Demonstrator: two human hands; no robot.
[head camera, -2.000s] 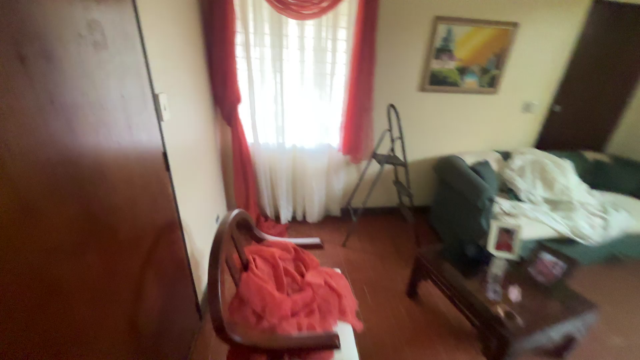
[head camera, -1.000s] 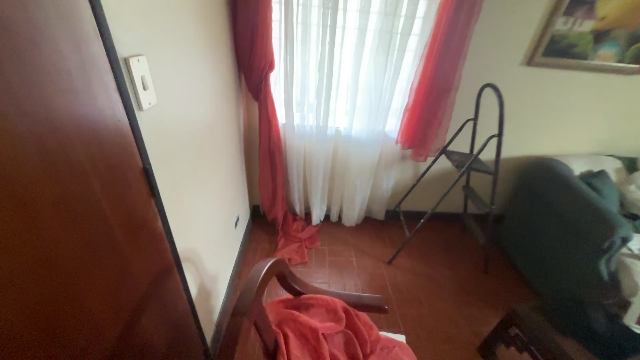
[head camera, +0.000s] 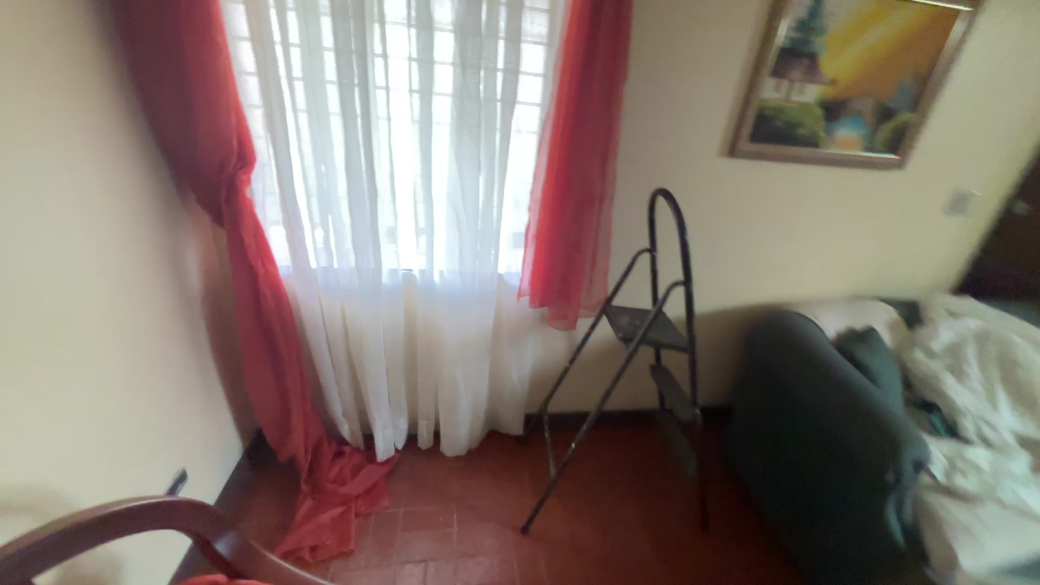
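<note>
Neither my left hand nor my right hand shows in the head view. A sheer white curtain (head camera: 414, 244) hangs over the window. Left of it a long red curtain (head camera: 264, 325) falls to the floor, where its end lies bunched. A shorter red curtain (head camera: 575, 187) hangs at the right, its hem above the floor. A dark metal step stool (head camera: 650, 325) with a looped handle stands unfolded between the window and the sofa. At the lower left is the curved wooden armrest of a chair (head camera: 130, 513), with a sliver of red cloth (head camera: 215, 580) beside it.
A dark green sofa (head camera: 812, 439) with a rumpled white cloth (head camera: 983, 382) on it stands at the right. Above hangs a framed painting (head camera: 861, 81). A wall switch (head camera: 961, 202) is farther right. Red tiles (head camera: 455, 536) cover the floor.
The view has moved closer to the window and the step stool. The wooden door and the coffee table have left the view, and most of the chair has too.
</note>
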